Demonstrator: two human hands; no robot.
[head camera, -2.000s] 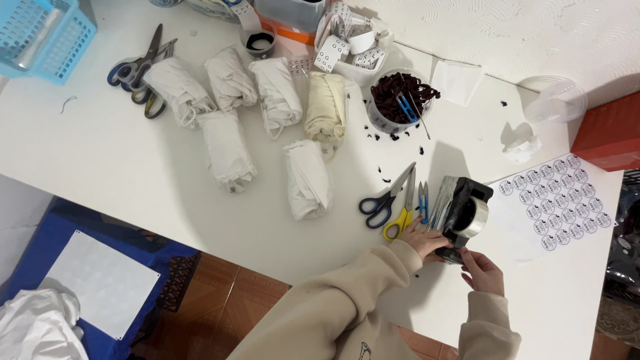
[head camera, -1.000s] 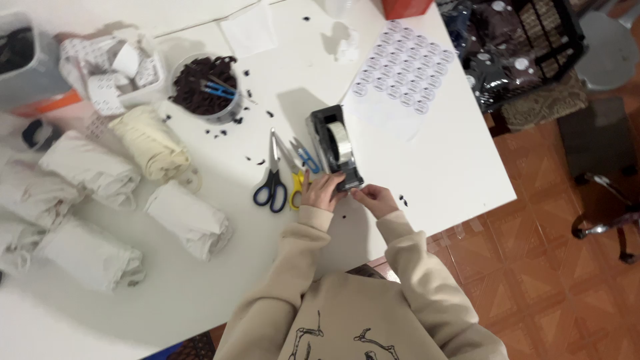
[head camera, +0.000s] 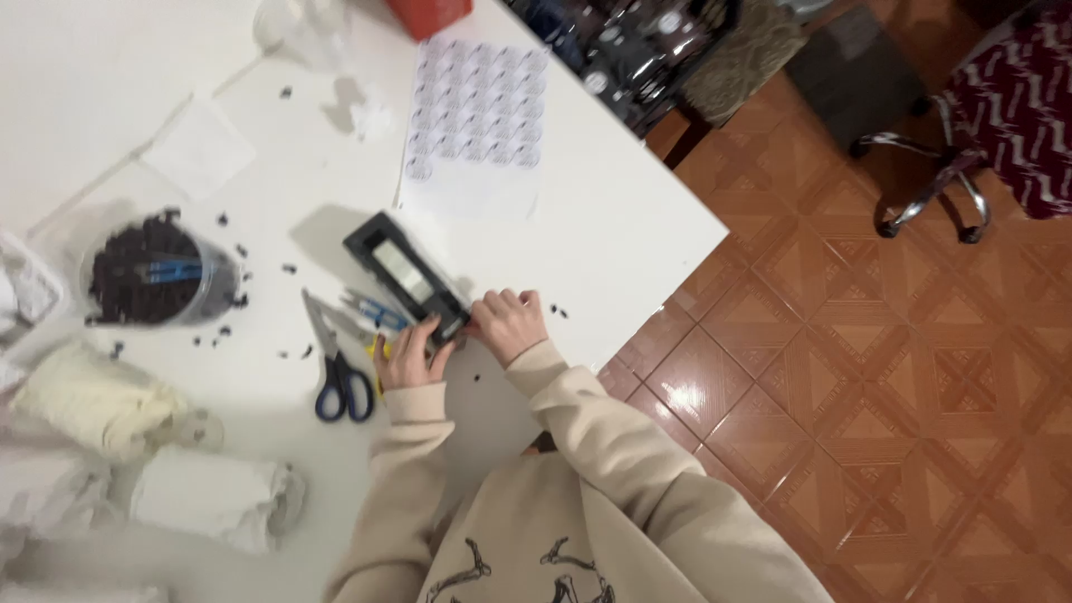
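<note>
A black tape dispenser (head camera: 408, 276) with a roll of clear tape stands on the white table. My left hand (head camera: 410, 356) touches the dispenser's near end, its fingers on the front edge. At that same end, on the right side, is my right hand (head camera: 507, 322); its fingertips are curled together, and whether tape is between them cannot be seen. Dark-handled scissors (head camera: 342, 368) lie left of my left hand. Blue thread snips (head camera: 381, 314) lie beside the dispenser, and yellow-handled scissors (head camera: 378, 347) are partly hidden by my left hand.
A clear tub of dark scraps (head camera: 151, 272) with blue snips on top stands at left. Rolled white cloth bundles (head camera: 209, 496) lie at lower left, near a cream one (head camera: 96, 402). A sheet of round stickers (head camera: 477, 109) lies beyond the dispenser. The table corner (head camera: 724, 230) is at right.
The view has swung far to the right, showing more tiled floor. Both hands remain at the dispenser's near end.
</note>
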